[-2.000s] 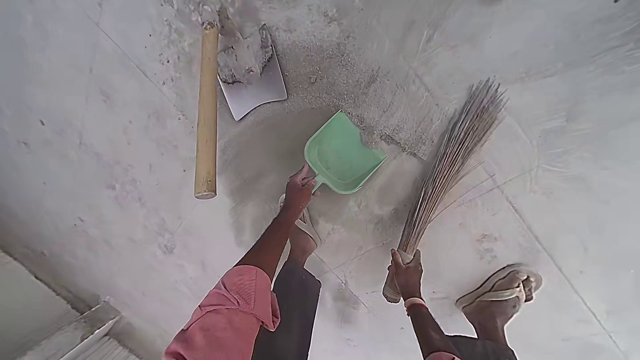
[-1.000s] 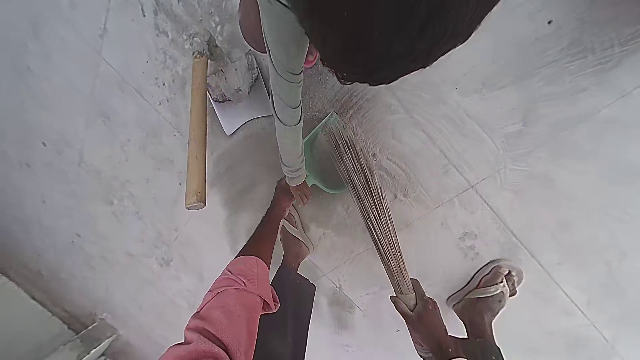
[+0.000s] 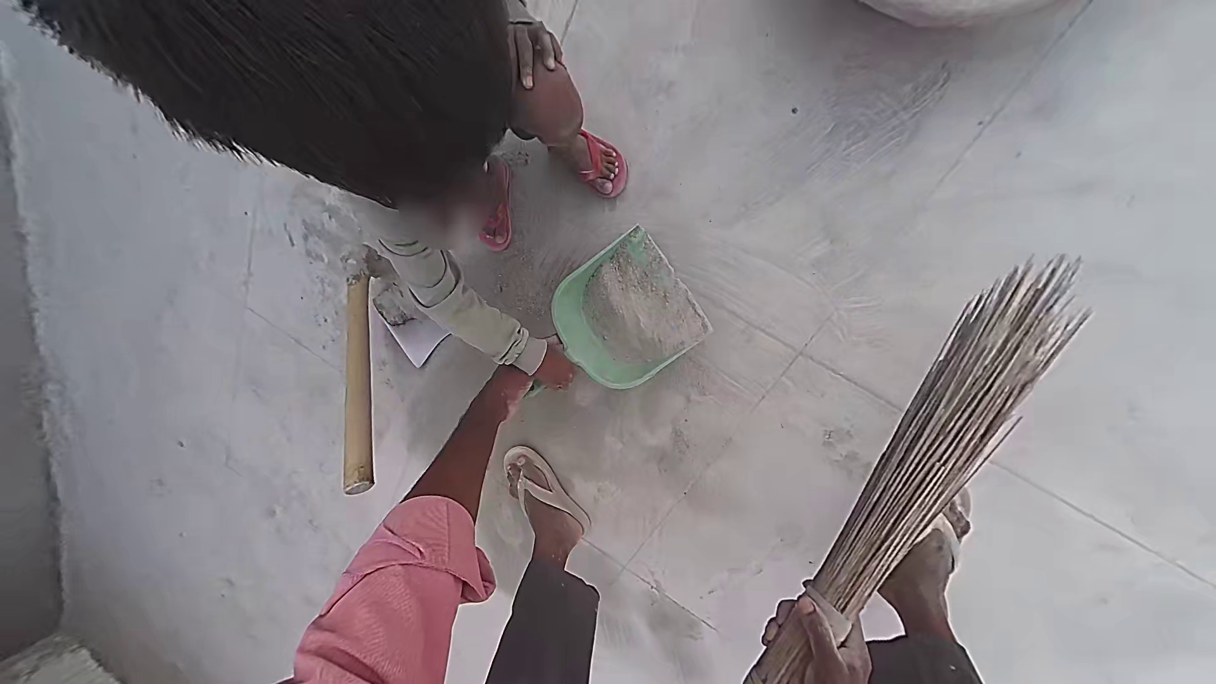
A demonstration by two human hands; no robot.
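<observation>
My right hand (image 3: 822,636) grips the bound base of a stick broom (image 3: 931,446), whose bristles point up and to the right. A green plastic dustpan (image 3: 579,318) holds a heap of grey dust and debris. My left hand (image 3: 513,382) is at the dustpan's handle, mostly hidden behind the other person's sleeve and hand, so its fingers cannot be made out. The other person's hand (image 3: 556,366), below a pale cuff, is also at the handle.
A person in red flip-flops (image 3: 606,166) crouches at the upper left. A wooden handle (image 3: 358,389) lies beside a metal blade (image 3: 418,337) on the dusty floor. A pale rounded object (image 3: 955,8) shows at the top edge. My sandalled foot (image 3: 546,494) is below the dustpan.
Two seconds ago the dustpan showed no heap; it now holds debris. The other person has come into view and reached its handle. My broom, over the dustpan one second ago, has moved away right.
</observation>
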